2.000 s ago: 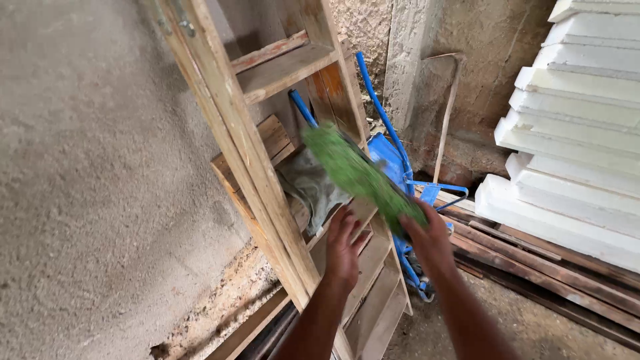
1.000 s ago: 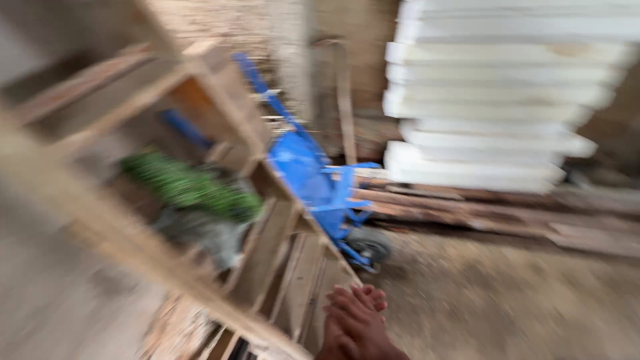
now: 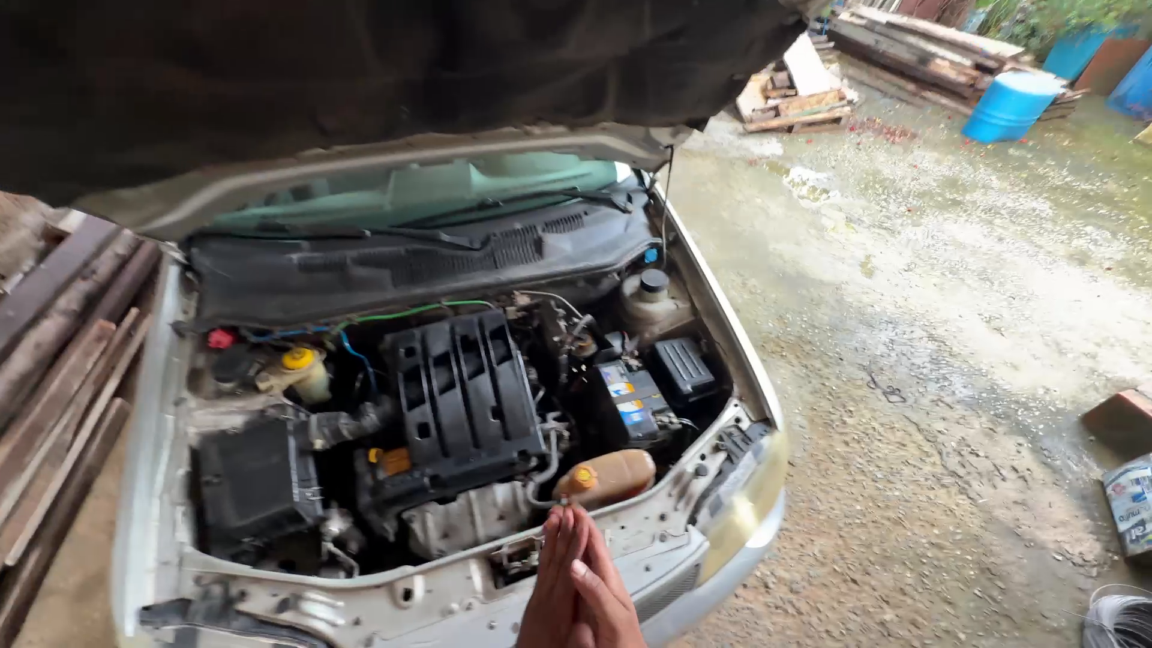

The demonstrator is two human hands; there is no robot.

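Observation:
My left hand (image 3: 551, 585) and my right hand (image 3: 605, 589) are pressed palm to palm over the front edge of a car's engine bay, with no object visible in them. Just beyond the fingertips is a brownish coolant tank (image 3: 621, 477) with a yellow cap. Behind it sit the car battery (image 3: 630, 400) and a black lidded box (image 3: 682, 367). The black engine cover (image 3: 463, 391) fills the middle of the bay. To its left are the air filter housing (image 3: 256, 481) and a reservoir with a yellow cap (image 3: 306, 373). A windscreen (image 3: 423, 193) shows behind.
The raised bonnet (image 3: 378, 72) hangs over the bay. Wooden planks (image 3: 63, 405) lie along the left. On the right are wet gravelly ground, a blue drum (image 3: 1012, 106), a wood pile (image 3: 927, 54), a brick (image 3: 1120, 421), a printed bag (image 3: 1132, 504) and coiled wire (image 3: 1120, 621).
The view has swung from the wooden ladder and blue wheelbarrow to the car. Two seconds ago my hands were by a blurred green bundle; one second ago it lay at the ladder, away from them.

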